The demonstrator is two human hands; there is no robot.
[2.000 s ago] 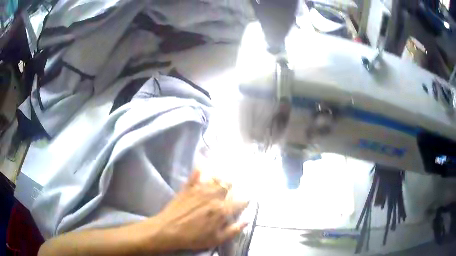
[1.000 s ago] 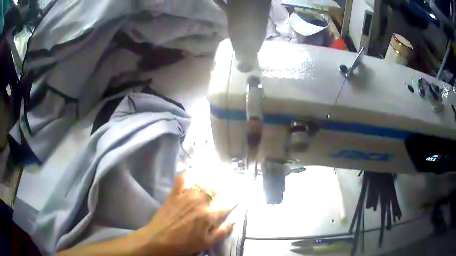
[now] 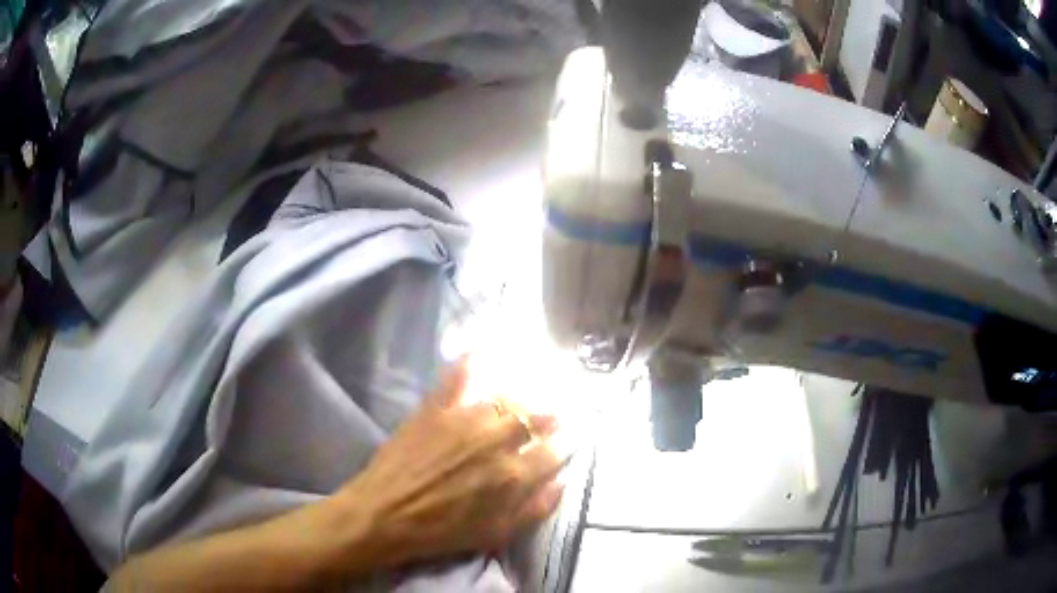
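A pale grey garment (image 3: 290, 348) with dark parts lies in folds left of the sewing machine's needle area. My left hand (image 3: 464, 475) comes in from the lower left and rests on the cloth beside the needle. Its fingers are bent and point right; glare hides the fingertips and the edge under them. A dark narrow edge (image 3: 568, 533) runs down just right of the fingers. The white sewing machine head (image 3: 719, 220) with a blue stripe stands to the right; lamp glare washes out the needle and foot. My right hand is not in view.
Thin black strips (image 3: 890, 452) hang right of the needle area. Yellowish-green snips (image 3: 759, 556) lie near the front edge. A large heap of grey and dark garments (image 3: 209, 127) lies behind at the left. A cream cylinder (image 3: 957, 114) stands behind the machine.
The camera view has shifted, moving the machine first left, then right in the picture. My left hand stays on the cloth beside the needle, with no clear change of grip.
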